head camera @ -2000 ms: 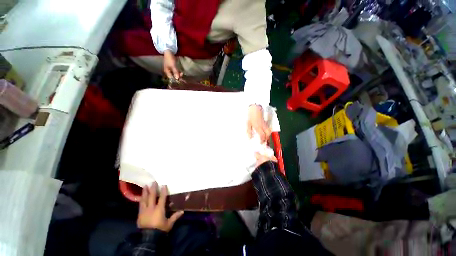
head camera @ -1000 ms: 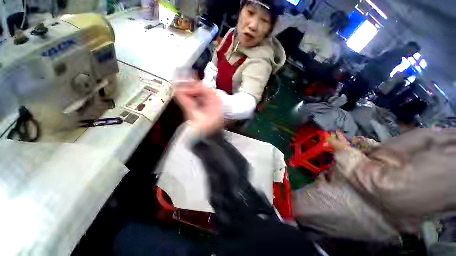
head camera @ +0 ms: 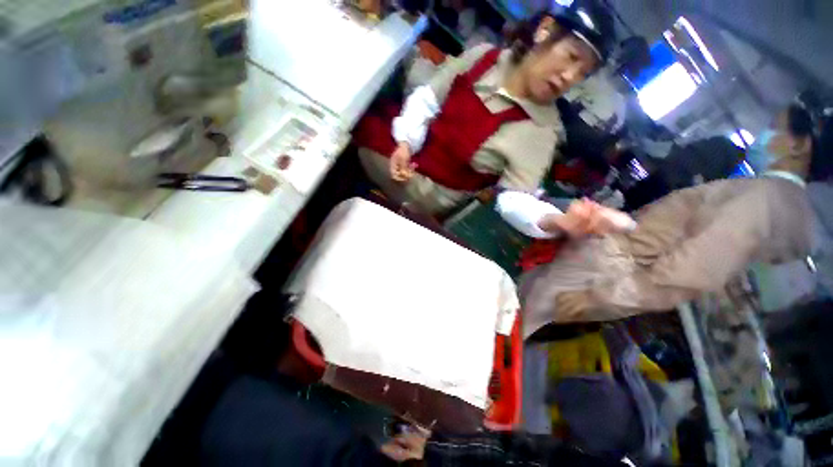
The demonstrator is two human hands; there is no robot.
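The off-white cloth (head camera: pixel 411 301) lies flat over a brown board (head camera: pixel 402 394) on the red basket (head camera: pixel 504 374); its edges hang over the rim. A small blurred hand (head camera: pixel 407 444) shows at the bottom edge, just below the board. A dark patterned sleeve runs from it to the right, so it looks like my right hand. Its fingers look bent, but whether they hold something cannot be told. My left hand is not in view.
The white sewing table (head camera: pixel 219 228) fills the left, with a blurred machine head (head camera: pixel 119 82) and a dark tool (head camera: pixel 203 182). A person in a red vest (head camera: pixel 448 128) is beyond the basket. Another person in brown (head camera: pixel 676 242) bends in at right, beside grey cloth and a yellow bag.
My raised right arm has dropped from over the cloth to the bottom edge. The person in red now stretches an arm to the right. The person in brown has moved back and right.
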